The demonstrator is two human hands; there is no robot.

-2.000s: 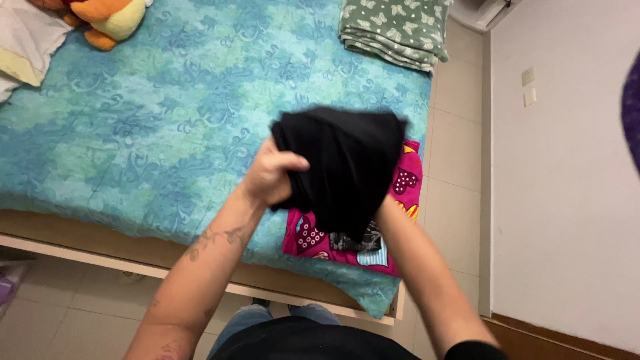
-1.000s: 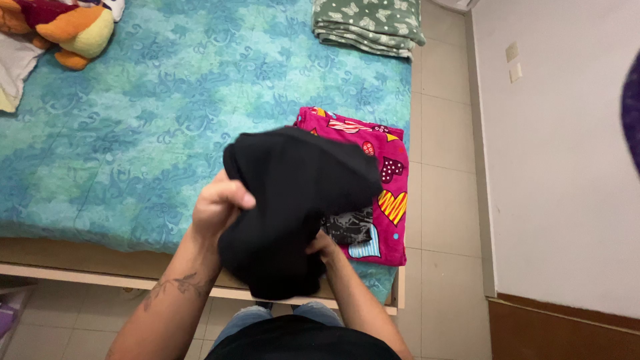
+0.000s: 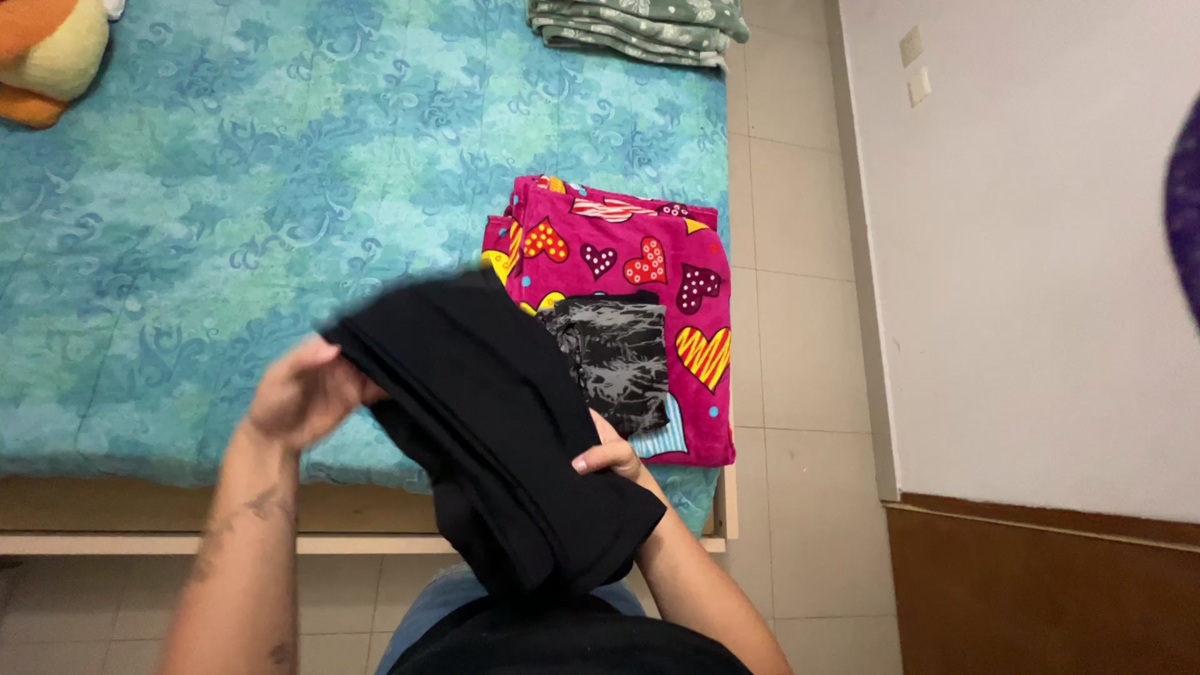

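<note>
A black cloth garment (image 3: 478, 403), folded in layers, hangs between my two hands in front of my body. My left hand (image 3: 309, 392) grips its upper left edge. My right hand (image 3: 614, 448) pinches its right side, with the thumb on top and the other fingers mostly hidden. Just beyond the right hand, a folded black and grey patterned cloth (image 3: 623, 361) lies on a folded magenta blanket with hearts (image 3: 600, 220). The blanket rests on the near right corner of the bed, and the black garment overlaps its left edge in view.
A blue-green patterned sheet (image 3: 281, 169) covers the bed, whose wooden frame (image 3: 375, 544) runs close in front of my legs. A folded green blanket (image 3: 637, 28) lies at the far edge, a plush toy (image 3: 52, 56) at the upper left. A white wall (image 3: 1012, 281) stands right of the tiled floor.
Both hands still hold the black garment, which now hangs slanted, with layered edges showing. More of the black and grey cloth is visible than before.
</note>
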